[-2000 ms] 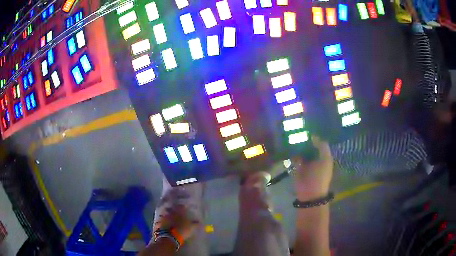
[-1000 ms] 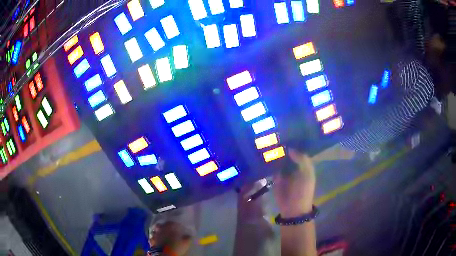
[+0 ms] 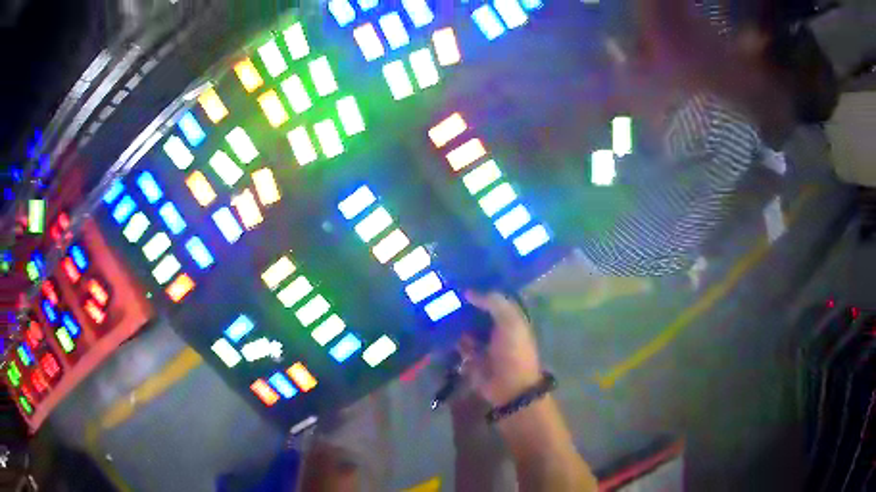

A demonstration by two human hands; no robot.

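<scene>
A large black control panel with rows and clusters of lit keys in white, blue, green, orange and red fills the upper middle, tilted. My right hand, with a dark bead bracelet, grips the panel's near edge at the bottom of a key row. A short dark pen-like stick shows at its fingers. My left hand is dark, blurred and cut off at the bottom edge, below the panel's lower left corner; its fingers cannot be made out.
A red panel with lit keys stands at the left. A person in striped clothing is beyond the panel's right side. A blue stool is at the bottom left. Ribbed dark units stand at the right, and a yellow line crosses the floor.
The black panel has turned in view and its keys have changed colours. My right hand stays at its edge and appears farther left. My left hand is lower, nearer the picture's edge.
</scene>
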